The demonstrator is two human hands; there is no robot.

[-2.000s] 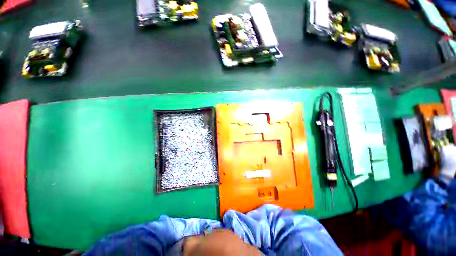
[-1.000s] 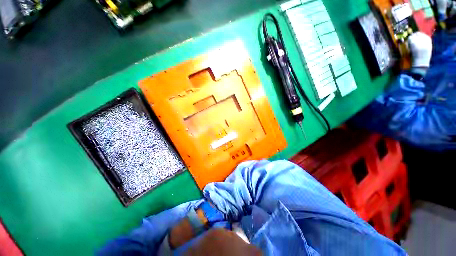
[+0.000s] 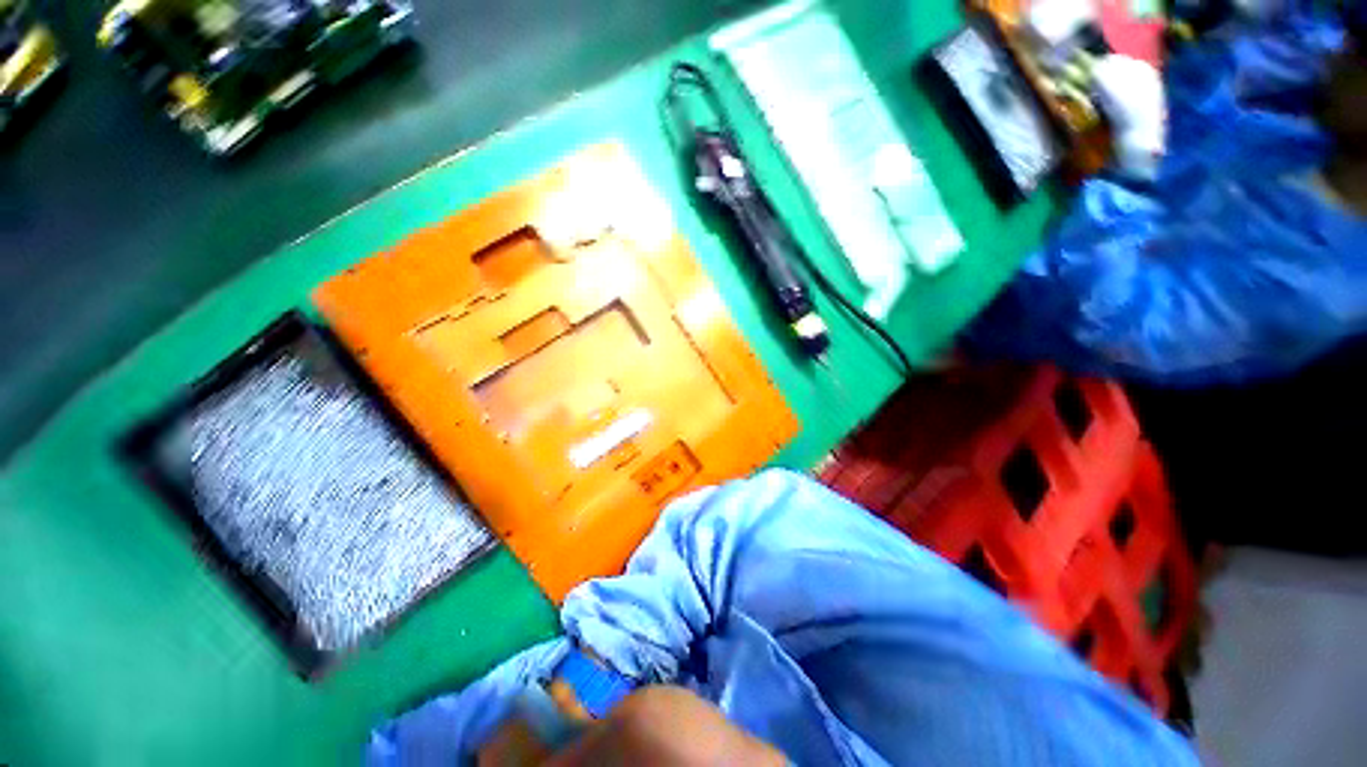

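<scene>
Bare skin of a hand (image 3: 660,731) shows blurred at the bottom edge, between my two blue sleeves. A blue band (image 3: 597,685) is beside it at a cuff. I cannot tell which hand this is or what its fingers do; the rest is hidden by sleeves and the picture's edge. The orange fixture (image 3: 510,435) lies just beyond my sleeves, with a small white strip (image 3: 610,438) on it. The black screw tray (image 3: 308,659), full of tiny silvery screws (image 3: 323,487), lies left of it. The black electric screwdriver (image 3: 757,232) lies right of it.
Pale strips (image 3: 825,143) lie right of the screwdriver. Circuit boards (image 3: 248,60) sit on the dark belt (image 3: 90,225) at upper left. A neighbouring worker's blue sleeve (image 3: 1154,285) and white glove (image 3: 1132,113) are at upper right. A red crate (image 3: 1034,525) stands at lower right.
The view has tilted and shifted, so the fixture, tray and screwdriver appear further left. More of the red crate shows. My sleeves stay together at the bottom.
</scene>
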